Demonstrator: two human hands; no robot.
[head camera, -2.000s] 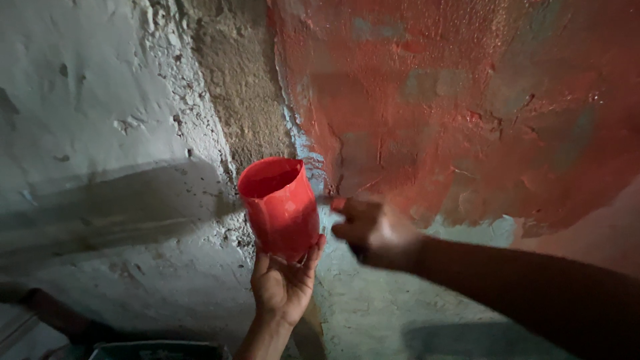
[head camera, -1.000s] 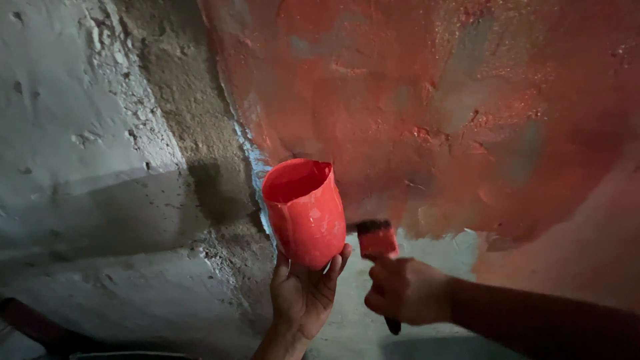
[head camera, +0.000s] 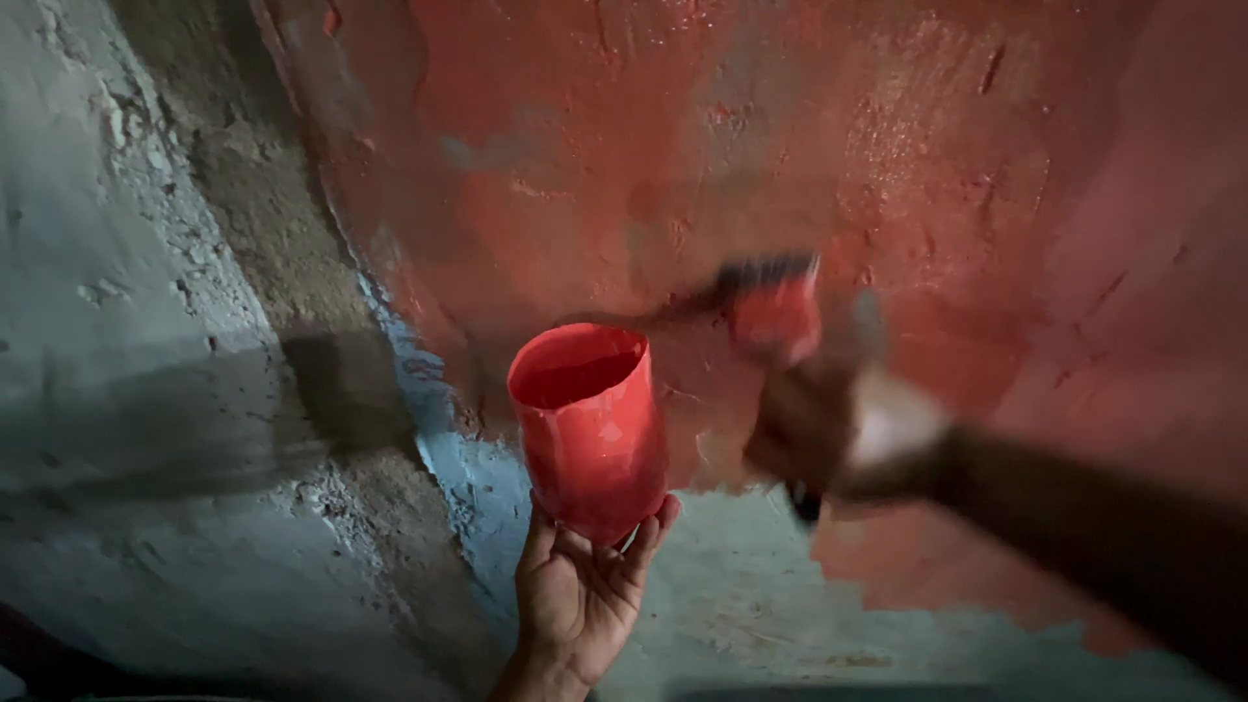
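Observation:
A red plastic container (head camera: 595, 448) with an uneven cut rim and dark red paint inside rests upright in my left hand (head camera: 585, 595), the fingers around its base. To its right, my right hand (head camera: 829, 419) grips a paintbrush (head camera: 775, 312), blurred by motion, with dark bristles up and the black handle end showing below the fist. The brush is in front of the red-painted part of the wall (head camera: 604, 214); whether the bristles touch it I cannot tell. Below the red paint lies a pale green unpainted area (head camera: 741, 585).
A rough bare strip of plaster (head camera: 234, 156) runs diagonally down the left, beside a grey wall surface (head camera: 88, 409). A narrow light-blue strip (head camera: 424, 390) borders the red paint. A dark object lies at the bottom left corner.
The brush, hidden at first behind the container, has come into sight, and my right hand has moved up and away from the container. The view has shifted rightward along the wall.

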